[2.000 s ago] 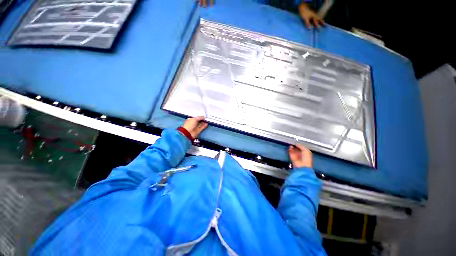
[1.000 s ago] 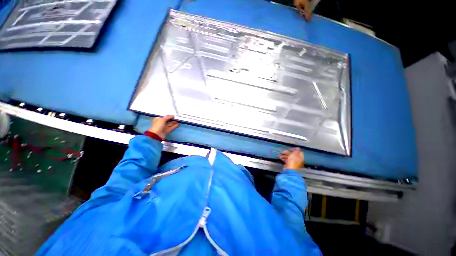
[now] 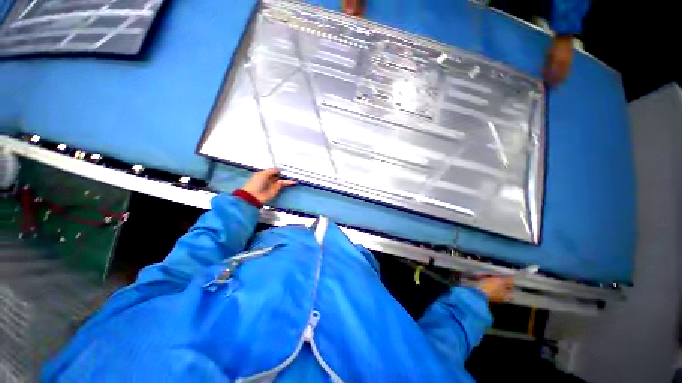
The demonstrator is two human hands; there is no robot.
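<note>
A large silver back panel (image 3: pixel 374 120) with a black edge and raised ribs lies on blue conveyor padding (image 3: pixel 172 97). My left hand (image 3: pixel 265 185), with a dark red band at the wrist, is at the panel's near edge towards its left, fingertips at the rim; whether it grips the edge is unclear. My right hand (image 3: pixel 495 287) is off the panel, low at the pale conveyor side rail (image 3: pixel 426 254) on the right. It is small and blurred, and I cannot tell whether it holds anything.
Another ribbed panel (image 3: pixel 82 26) lies at the upper left. Across the conveyor a person's hand (image 3: pixel 558 60) is at the panel's far right corner, and another hand (image 3: pixel 354 7) is at its far edge. A green mat (image 3: pixel 63 224) with red leads is at the left.
My right hand has moved from the panel's near edge right and down to the rail. My left hand stays near the panel's edge. A coworker's hand has come to the far right corner.
</note>
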